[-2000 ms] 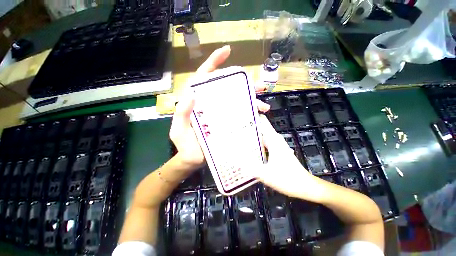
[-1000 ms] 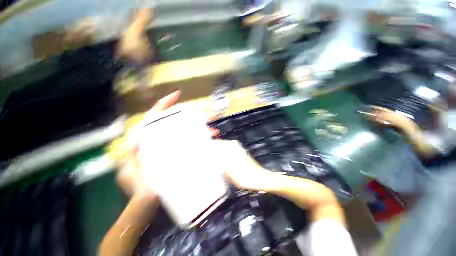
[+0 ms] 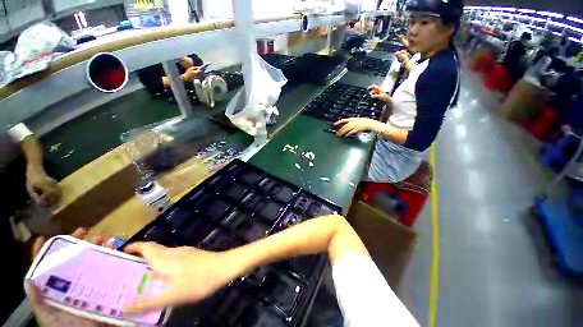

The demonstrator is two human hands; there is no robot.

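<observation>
A smartphone point(image 3: 96, 281) in a pale case, with a lit pinkish chat screen, is at the lower left. My left hand point(image 3: 54, 313) holds it from below and behind; its fingers show past the phone's upper edge, and the rest is hidden or cut off. My right hand point(image 3: 176, 271) lies over the phone's right end with its fingers on the screen; whether it also grips the phone is unclear. A black blister tray point(image 3: 220, 214) with rows of pockets lies under and beyond my right forearm.
Behind the tray are a small bottle point(image 3: 151, 190), yellowish boards point(image 3: 96, 191) and a hanging plastic bag point(image 3: 256, 96). Cream bits point(image 3: 308, 155) lie on the green bench. A coworker point(image 3: 415, 96) sits at the right; another person's hand point(image 3: 43, 185) is at the left. A cardboard box point(image 3: 380, 246) stands below the bench.
The view has swung right and up, showing the aisle and coworker. The phone and my hands now appear at the lower left, with the phone turned more sideways and its screen readable.
</observation>
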